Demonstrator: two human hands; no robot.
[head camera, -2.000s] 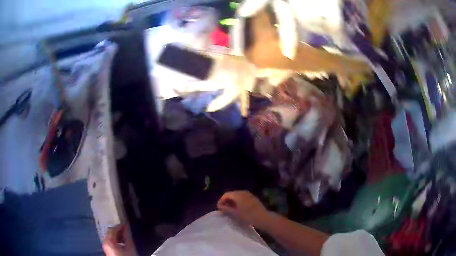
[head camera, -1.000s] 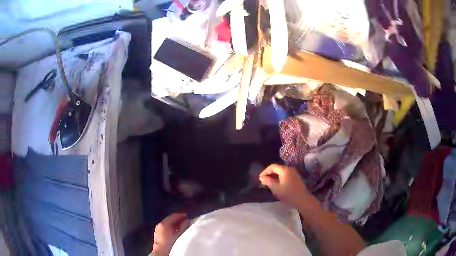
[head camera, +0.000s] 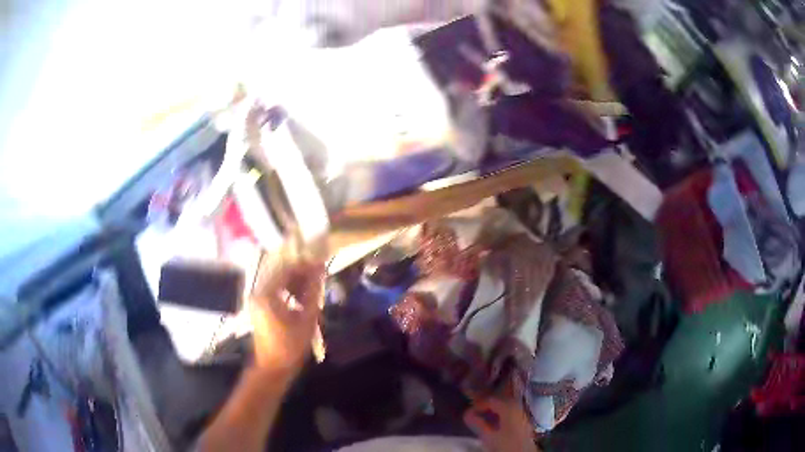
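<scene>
My left hand (head camera: 287, 305) is stretched forward at the lower ends of the hanging cream and white scrap strips (head camera: 296, 185). It overlaps them, but blur hides whether its fingers hold any. My right hand (head camera: 501, 422) is low, at the near edge of a bunched brown-and-white patterned cloth (head camera: 503, 300). Its fingers look curled, and I cannot tell whether they grip the cloth. A dark smartphone (head camera: 201, 285) lies on the white box top left of my left hand.
The pressing table (head camera: 132, 380) is at the far left, blurred, the iron barely visible. A long yellow-brown strip (head camera: 441, 205) runs across the middle. Purple cloth or bags (head camera: 538, 128) lie beyond. Red cloth (head camera: 697, 238) and a green item (head camera: 715, 344) are at the right.
The view has swung right, pushing the table and iron to the left edge. My left hand has moved from my lap up to the strips. My right hand is now lower, by the patterned cloth.
</scene>
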